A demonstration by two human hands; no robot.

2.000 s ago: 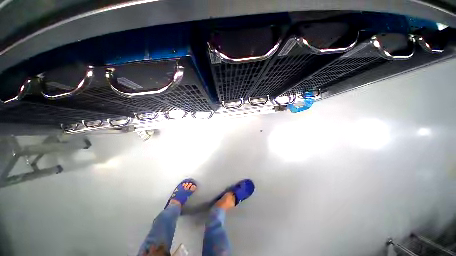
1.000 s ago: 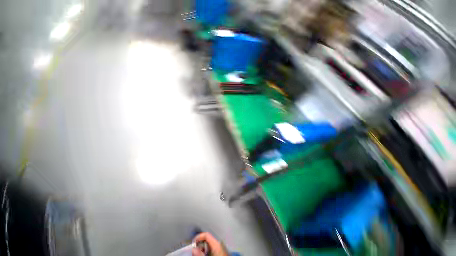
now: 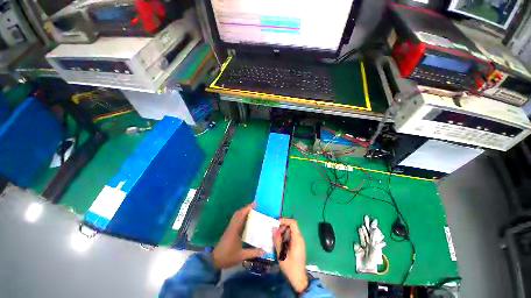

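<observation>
A white record card [image 3: 261, 229] lies over the near end of a narrow bright-blue module [image 3: 272, 174] standing on the green bench. My left hand [image 3: 233, 241] is bare and holds the card by its left edge. My right hand [image 3: 292, 253] is bare, at the card's right edge, with a dark pen [image 3: 285, 243] in its fingers. The module's near end is partly hidden by my hands. A larger blue module [image 3: 152, 180] stands to the left with a white card [image 3: 108, 202] on its near end.
A mouse [image 3: 327, 236], whitish gloves [image 3: 370, 247] and tangled test leads [image 3: 343, 180] lie right of the module. A keyboard [image 3: 279, 80] and monitor [image 3: 285, 23] are on the shelf, between test instruments [image 3: 110, 63]. Another blue module [image 3: 29, 139] is at far left.
The view has swung from the rack and floor, past the blurred benches, to this bench. Both hands are now at the card on the module; one second ago a single hand showed, blurred, at the bottom.
</observation>
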